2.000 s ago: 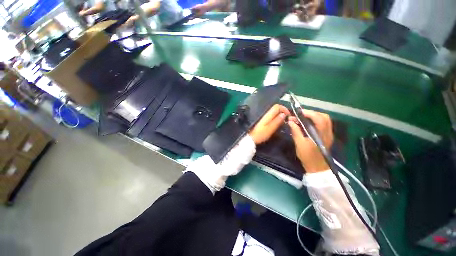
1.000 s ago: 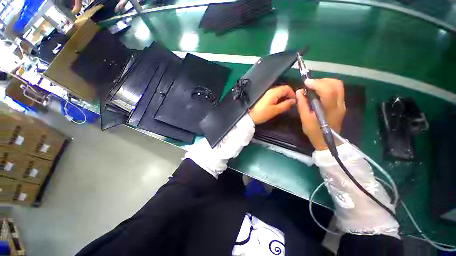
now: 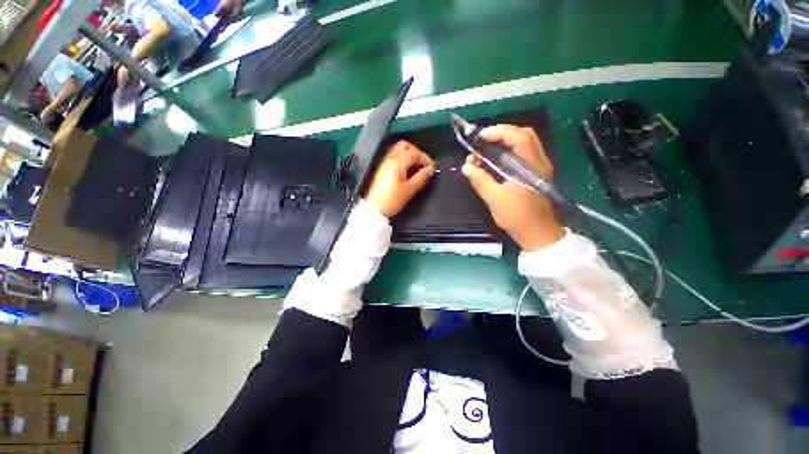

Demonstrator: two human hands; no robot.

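Observation:
My right hand [image 3: 519,182] holds the soldering iron [image 3: 523,170], its metal tip pointing up and left. My left hand [image 3: 399,177] is beside a tilted black panel [image 3: 362,164] that stands on edge against its outer side, with a small dark cable coil on the panel's left face. The left fingertips are closed near a tiny pale lead; the exact pinch is too small to tell. Both hands are above the work stack [image 3: 443,213] of dark panels, a short gap between them. The side pile [image 3: 275,199] of overlapping black panels lies at left, the top one with a cable coil.
The iron stand [image 3: 625,155] is right of the stack, the large black soldering station [image 3: 754,160] beyond it. The grey-white iron cable [image 3: 621,229] loops by my right forearm. A carton [image 3: 58,199] is at far left. Panels [image 3: 282,58] and people's arms are at the upper left.
The view has swung right and the hands appear further left. The tilted panel stands steeper, nearly edge-on. The fingertips of both hands have moved apart.

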